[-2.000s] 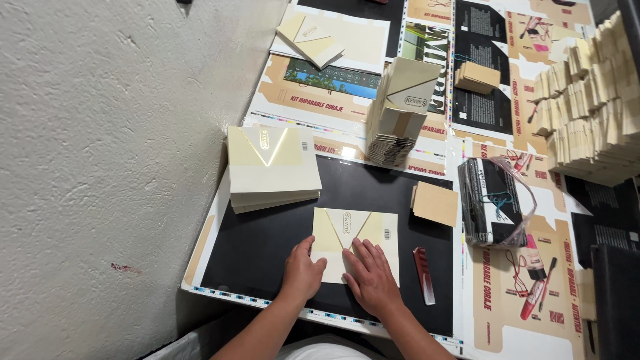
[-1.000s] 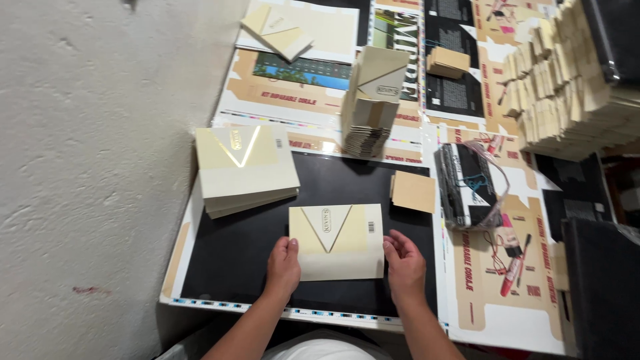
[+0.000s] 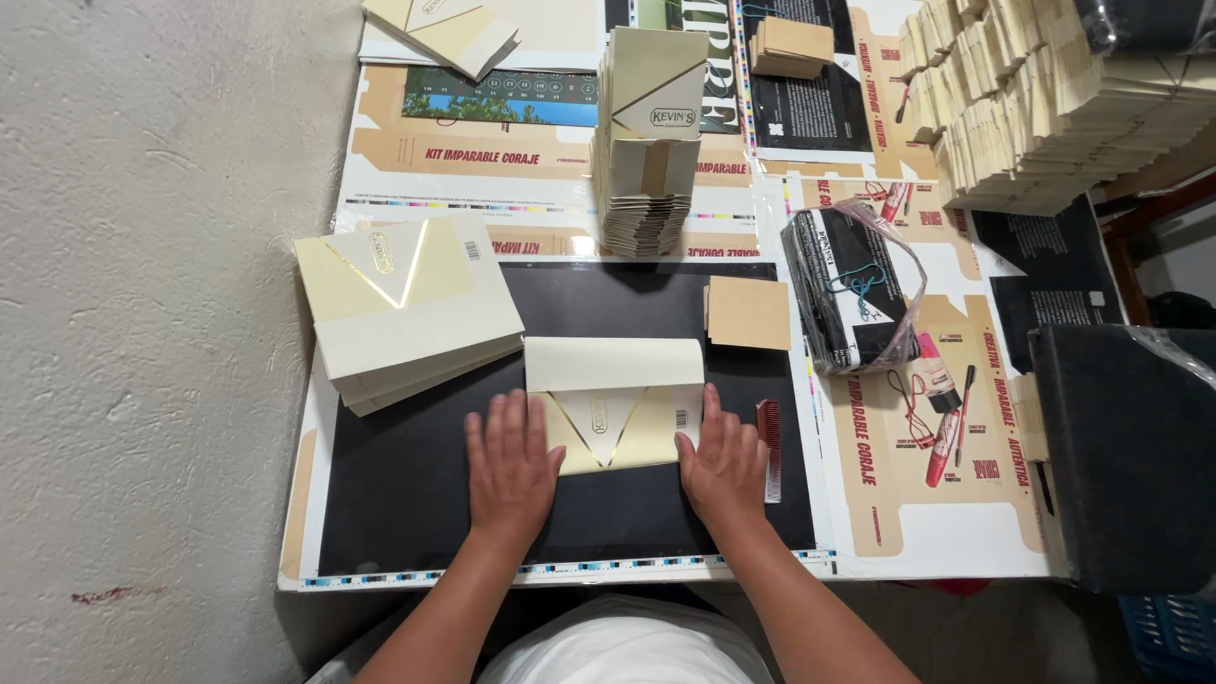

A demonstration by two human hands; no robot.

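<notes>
A flat cream paper bag (image 3: 617, 418) with a gold V lies on the black mat (image 3: 608, 522), its plain white end folded over at the far side. My left hand (image 3: 513, 465) rests palm down at its left edge, fingers slightly spread. My right hand (image 3: 724, 465) touches its right edge with thumb and fingertips. Neither hand grasps it. A stack of similar bags (image 3: 408, 304) lies behind my left hand. Right of my right hand is a dark red comb (image 3: 769, 446). Small tan cardboard pieces (image 3: 748, 313) lie behind it.
Folded bags stand in a tall bundle (image 3: 651, 142) behind the mat. A plastic-wrapped black packet (image 3: 845, 285) lies to the right, with large stacks of cream paper pieces (image 3: 1054, 123) beyond. A black box-like object (image 3: 1126, 456) stands at far right. The wall (image 3: 152, 332) borders the left.
The bag's white end faced me one second ago; now it is at the far side. My hands have gone from its side edges to resting palm down beside it. The comb is uncovered again.
</notes>
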